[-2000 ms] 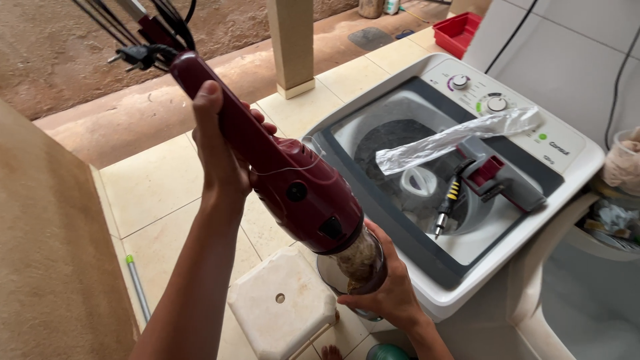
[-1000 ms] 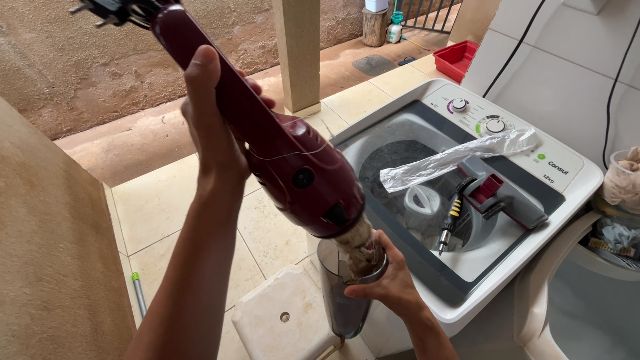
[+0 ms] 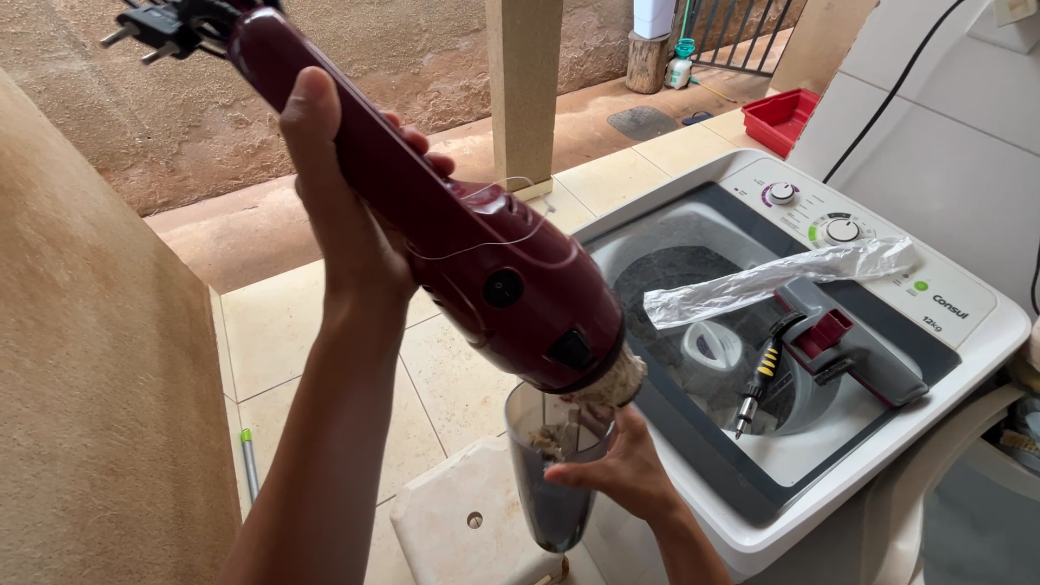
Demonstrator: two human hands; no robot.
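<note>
My left hand (image 3: 349,195) grips the handle of a dark red stick vacuum cleaner (image 3: 520,268), its motor end tilted down to the right. A black power cord with a plug (image 3: 162,32) is bundled at the handle's top. From the motor end sticks a dusty, lint-covered filter (image 3: 613,382). Just below it, my right hand (image 3: 617,471) holds the clear dust cup (image 3: 556,487) by its rim; grey dust and clumps show inside. The cup is apart from the motor housing at its left side; whether my fingers also touch the filter is unclear.
On the washing machine's lid (image 3: 699,455) lie a grey floor nozzle (image 3: 869,349), a screwdriver (image 3: 760,382) with black and yellow grip, and a crumpled plastic strip (image 3: 772,284). A white stool (image 3: 455,512) stands below. A post (image 3: 524,97) and red tray (image 3: 780,122) are farther back.
The dust cup has come away from the motor end and moved down and left, with my right hand on it. The dusty filter is now exposed. My left hand keeps its hold on the handle.
</note>
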